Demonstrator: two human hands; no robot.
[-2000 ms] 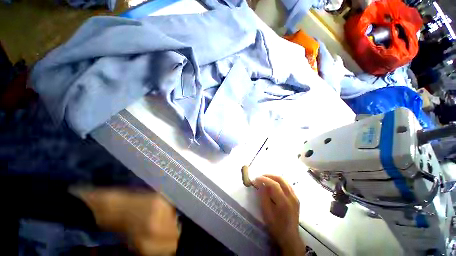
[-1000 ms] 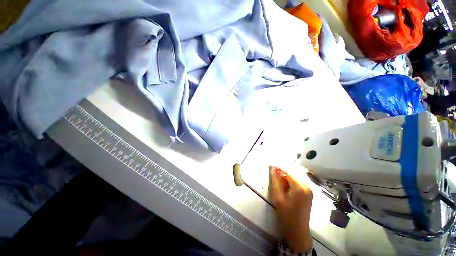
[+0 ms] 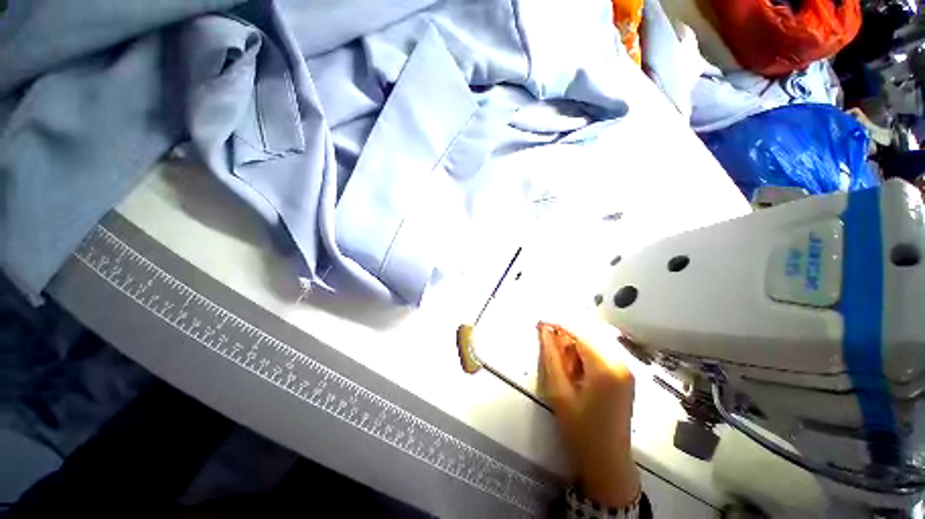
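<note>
A light blue garment (image 3: 396, 182) lies heaped on the white machine table, left of the needle area, with loose threads at its lower corner. My right hand (image 3: 588, 390) is beside the white sewing machine head (image 3: 751, 274), under the bright lamp. Its fingertips are pinched together near the needle area; glare hides whether they hold anything. The slide plate's brown finger notch (image 3: 469, 349) is just left of the hand. My left hand is not in view.
A grey edge ruler (image 3: 304, 375) runs along the near table edge. Dark cloth is below it. A blue plastic bag (image 3: 796, 147) and a red bundle (image 3: 786, 35) are behind the machine. A grey knob (image 3: 697, 438) hangs on the head's front.
The view has shifted closer and to the right. My right hand has moved from the finger notch towards the needle area. A blurred skin-toned shape at lower left has gone from view.
</note>
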